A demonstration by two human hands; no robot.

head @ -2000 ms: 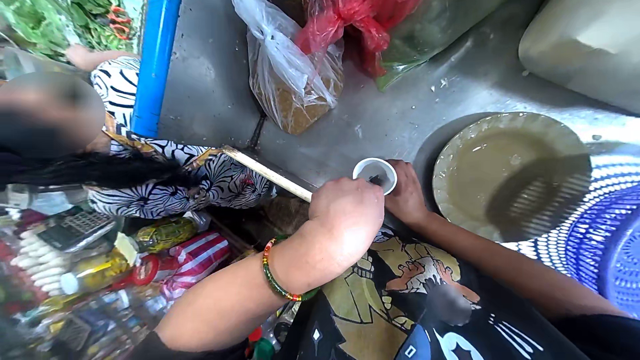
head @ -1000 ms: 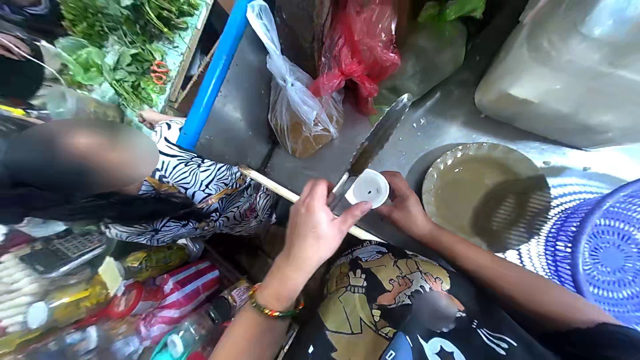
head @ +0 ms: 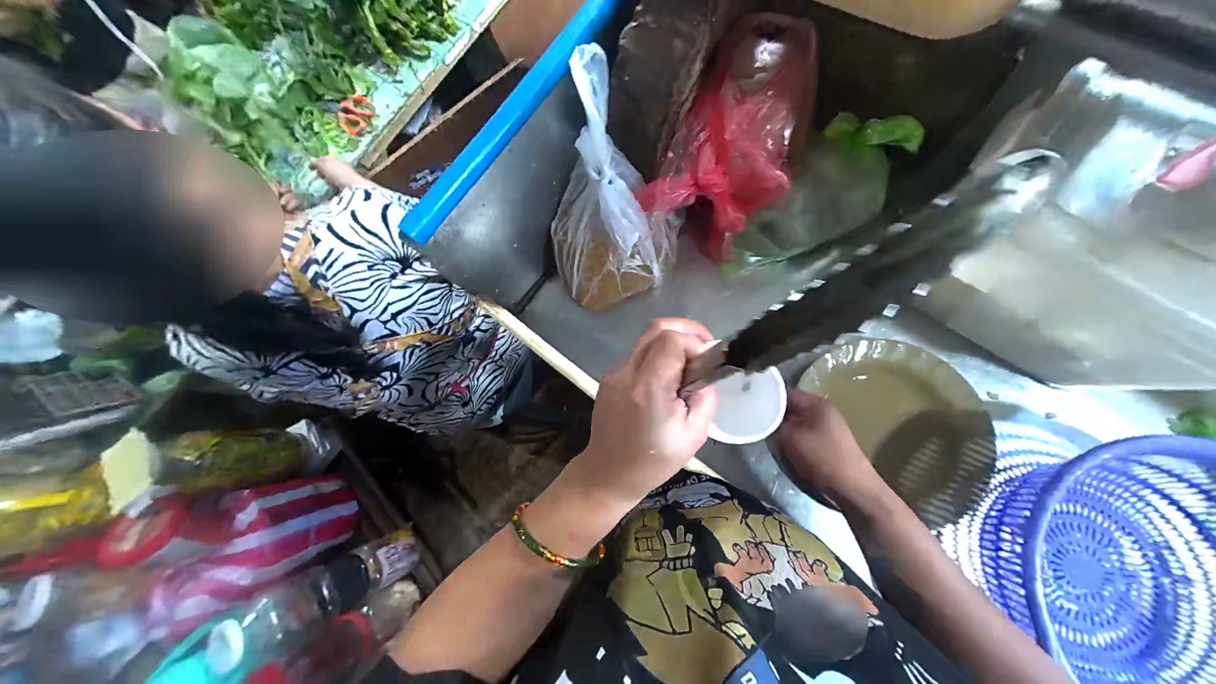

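My left hand [head: 651,413], with a beaded bracelet at its wrist, is closed on the handle of a long, dark, knife-like tool [head: 855,275]. Blurred, the tool points up and to the right. My right hand [head: 822,442] holds a small white cup [head: 749,407] by its right side, partly hidden behind it. The cup's open mouth faces me, close beside my left fingers and under the handle end of the tool. A round basin of cloudy liquid [head: 893,418] is just right of the cup.
Bagged goods [head: 608,237] and a red plastic bag [head: 741,123] lie on the metal counter. A translucent container [head: 1092,266] and purple basket [head: 1092,570] are at right. A person in a patterned top [head: 399,313] is at left, above packaged goods [head: 275,532]. A blue pipe [head: 513,119] slants behind.
Two seconds ago my left hand was over the cup with no long tool plainly visible. The knife-like tool then stood up from that hand and now leans farther right.
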